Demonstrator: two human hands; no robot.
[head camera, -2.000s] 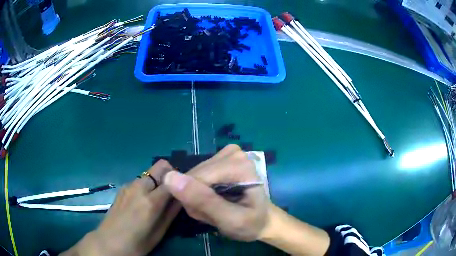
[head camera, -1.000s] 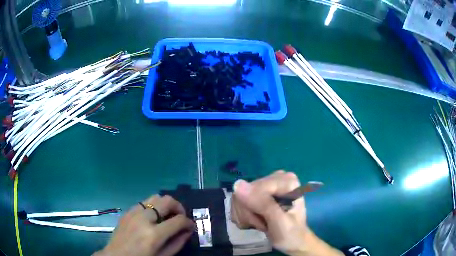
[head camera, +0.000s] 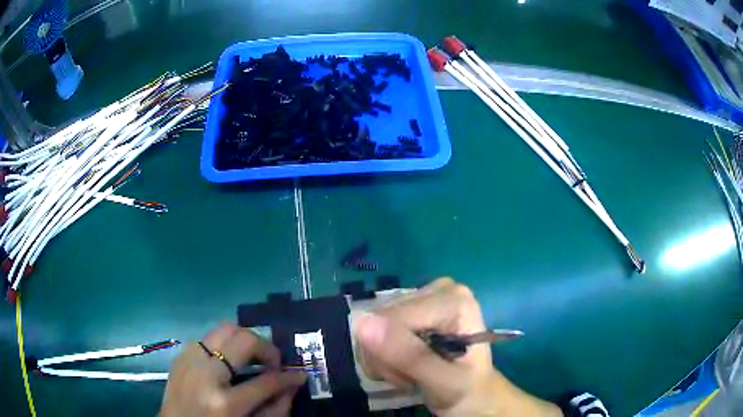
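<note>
My left hand (head camera: 236, 376) pinches the end of a white cable at the left side of a black taped pad (head camera: 285, 316). Thin coloured core wires (head camera: 295, 369) reach from its fingertips to the white patch (head camera: 313, 358) in the middle of the pad. My right hand (head camera: 432, 346) rests on the pale card (head camera: 391, 394) at the pad's right side. It holds a slim hand tool (head camera: 477, 336) with a dark grip; its flat end points right, and its other end is hidden by the fingers. A white cable (head camera: 106, 375) runs left from my left hand.
A blue tray (head camera: 326, 173) of black housings stands behind the pad. Small black housings (head camera: 358, 259) lie between them. A white cable pile (head camera: 77, 175) lies left. Several white cables with red connectors (head camera: 521, 118) lie diagonally right. A small blue fan (head camera: 53, 49) stands back left.
Since one second ago, the whole view has shifted up and left. Coloured cores now show between my left fingertips and the white patch. My right hand still holds the tool beside the patch.
</note>
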